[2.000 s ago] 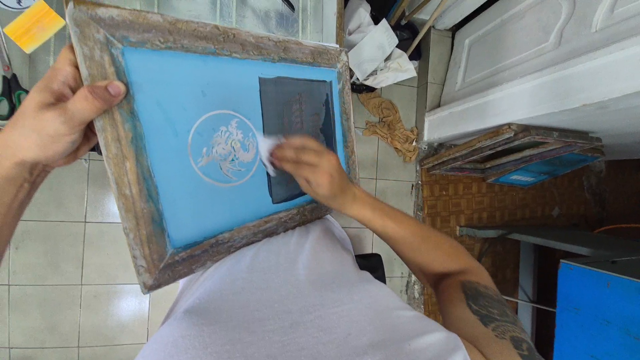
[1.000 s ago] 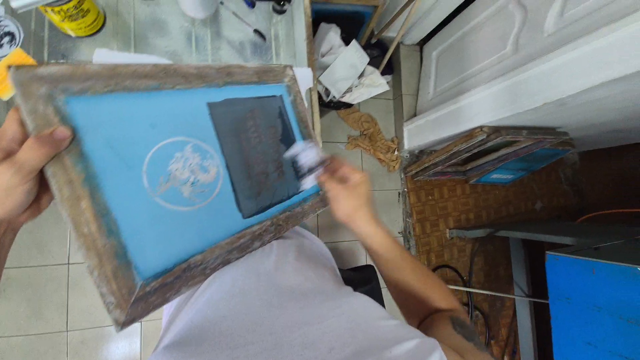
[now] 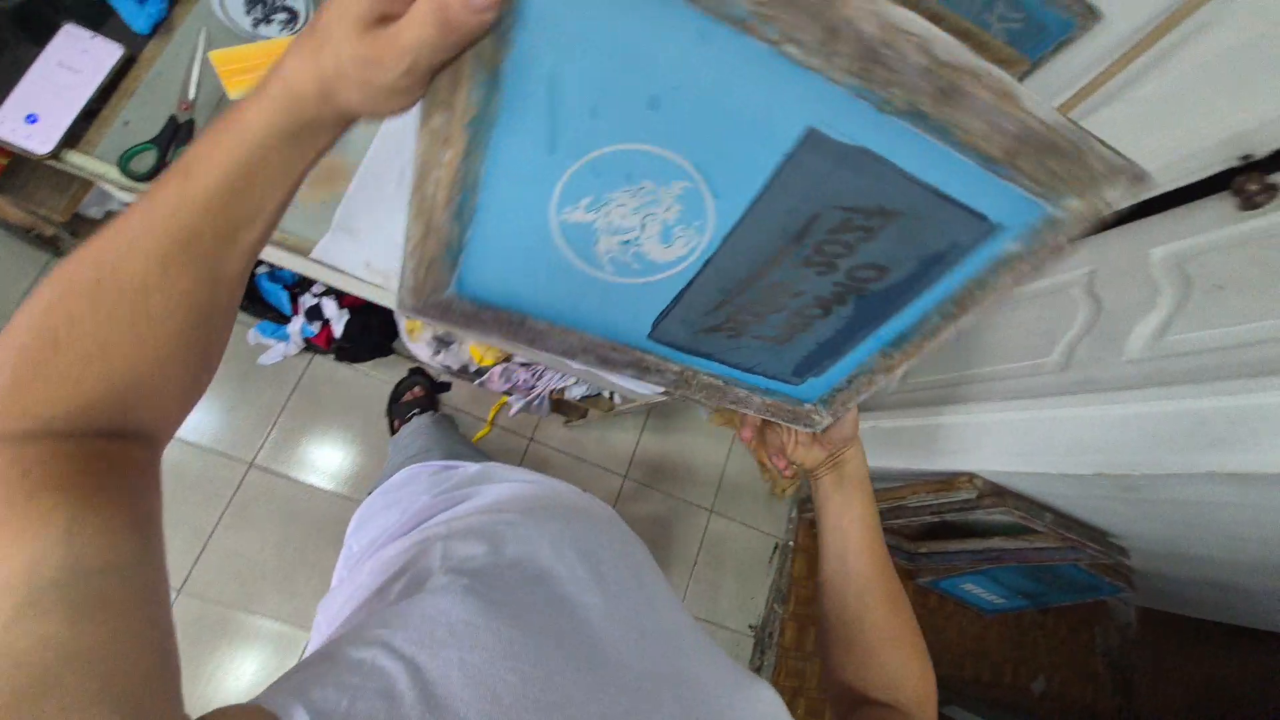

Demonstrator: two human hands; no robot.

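Observation:
A wooden-framed screen-printing screen (image 3: 590, 100) with blue mesh is held up in front of me, tilted. On its mesh are a pale round dragon emblem (image 3: 634, 213) and a dark rectangular patch (image 3: 820, 260) bearing writing. My left hand (image 3: 400, 50) grips the frame at its upper left. My right hand (image 3: 800, 440) is under the lower right corner of the frame, its fingers partly hidden behind the wood; whether it holds the frame or a cloth there, I cannot tell.
Scissors (image 3: 165, 135), a yellow squeegee card (image 3: 245, 65) and a phone (image 3: 62, 90) lie on the bench at the left. Rags (image 3: 330, 320) fill the space below it. More framed screens (image 3: 1000, 560) lean by the white panelled door (image 3: 1080, 320) at the right.
My right hand has left the face of the mesh, where it held a white cloth or paper, and is now under the frame's lower corner. The frame is raised and turned; the view has shifted.

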